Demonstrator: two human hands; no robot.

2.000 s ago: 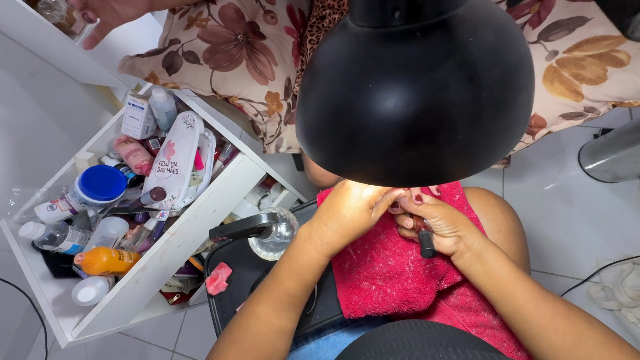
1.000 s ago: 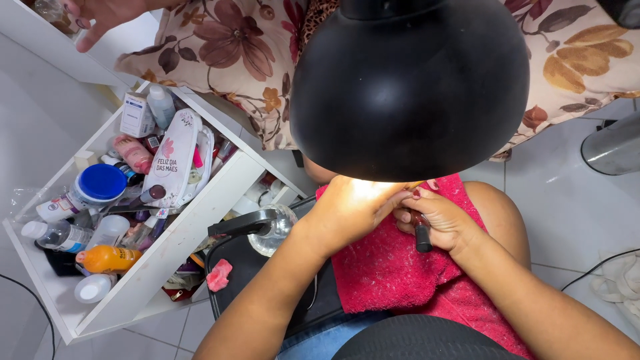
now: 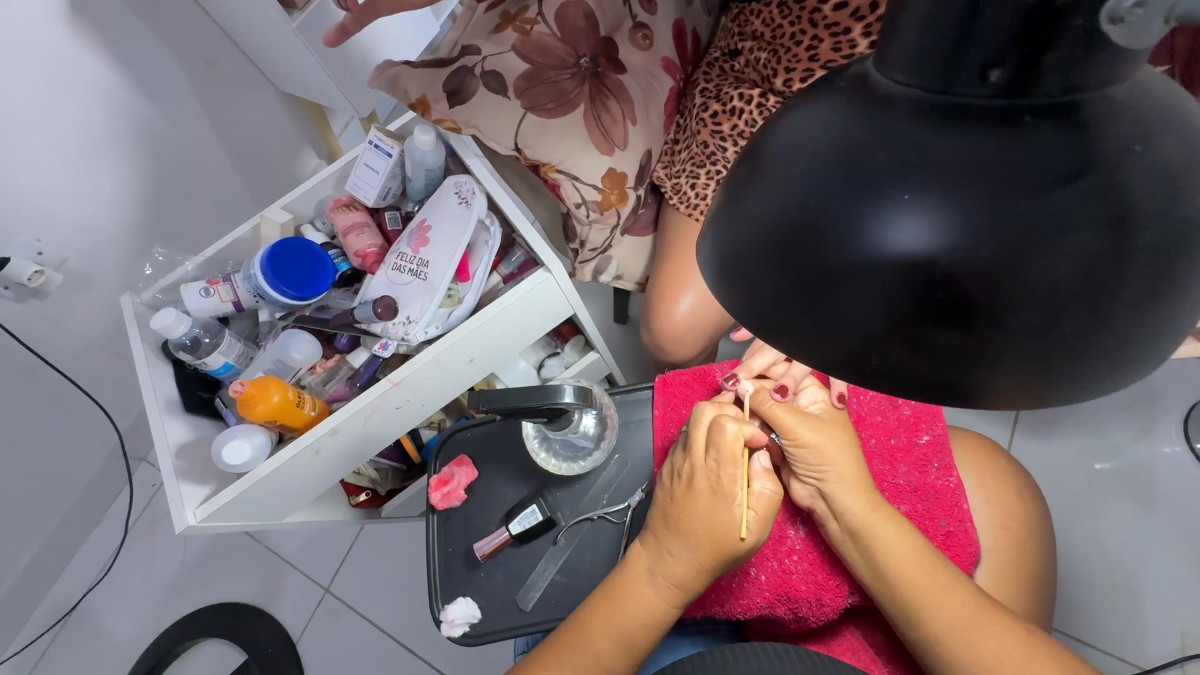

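My left hand (image 3: pixel 717 478) pinches a thin wooden cuticle stick (image 3: pixel 745 497), its white, cotton-like tip against a nail of another person's hand (image 3: pixel 792 377). My right hand (image 3: pixel 820 445) holds that person's fingers, whose nails are dark red; a small dark item between my hands is mostly hidden. Beneath lies a pink towel (image 3: pixel 900 497). On the black tray (image 3: pixel 450 581) to the left are a nail polish bottle (image 3: pixel 516 527), metal cuticle nippers (image 3: pixel 600 515), a clear nail file (image 3: pixel 567 544), a pink-stained cotton piece (image 3: pixel 453 482) and a white one (image 3: pixel 460 617).
A black lamp shade (image 3: pixel 947 234) hangs over the other person's hand. A clear round container with a black handle (image 3: pixel 572 431) stands at the tray's back. Left of it is a white open drawer (image 3: pixel 375 412) crammed with bottles, a blue-lidded jar (image 3: pixel 297 269) and a white printed pouch (image 3: pixel 427 258).
The dark-capped item my right hand held is no longer seen there. My left hand now has the wooden stick, and my right hand holds the other person's fingers. The view has shifted.
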